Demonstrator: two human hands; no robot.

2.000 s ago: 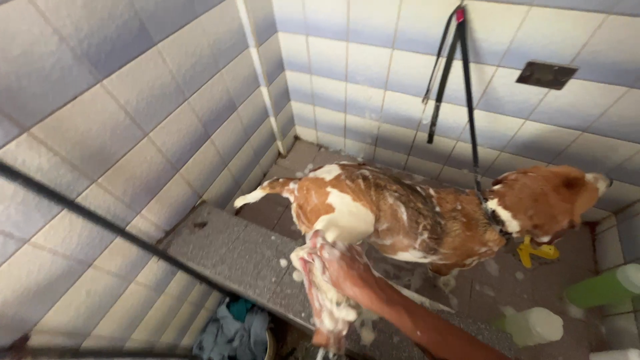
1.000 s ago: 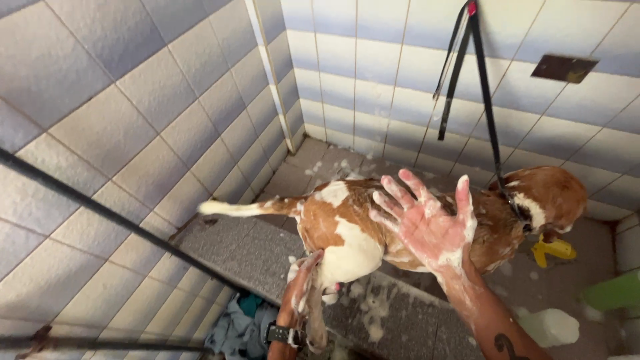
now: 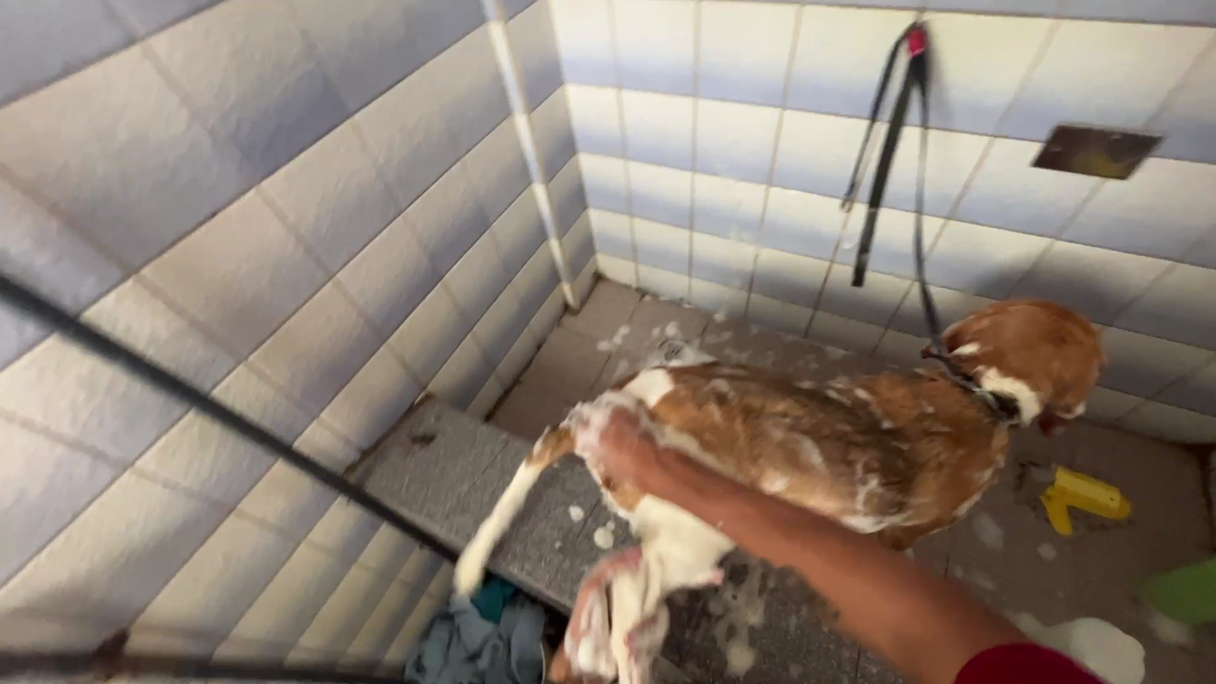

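Note:
A wet, lathered brown-and-white dog [image 3: 788, 432] stands with its head at the right and its pale tail [image 3: 494, 532] hanging toward the left. My right hand [image 3: 617, 442], at the end of the long bare forearm, lies on the soapy rump beside the tail base. Lower down, my left hand [image 3: 598, 608] is around the dog's white, foamy hind leg, its fingers partly hidden by lather and the leg. A dark leash [image 3: 921, 228] runs from a wall hook to the collar [image 3: 993, 404].
Tiled walls [image 3: 703, 123] meet behind the dog. A raised speckled ledge [image 3: 418, 465] and a black bar [image 3: 218, 418] cross the left side. Cloths [image 3: 480, 636] lie below the ledge. A yellow brush-like tool [image 3: 1088, 496], a green container [image 3: 1183, 594] and foam are at the right.
My right hand, raised open above the dog's back one second ago, now rests on its rump. The tail has swung from pointing left to hanging downward.

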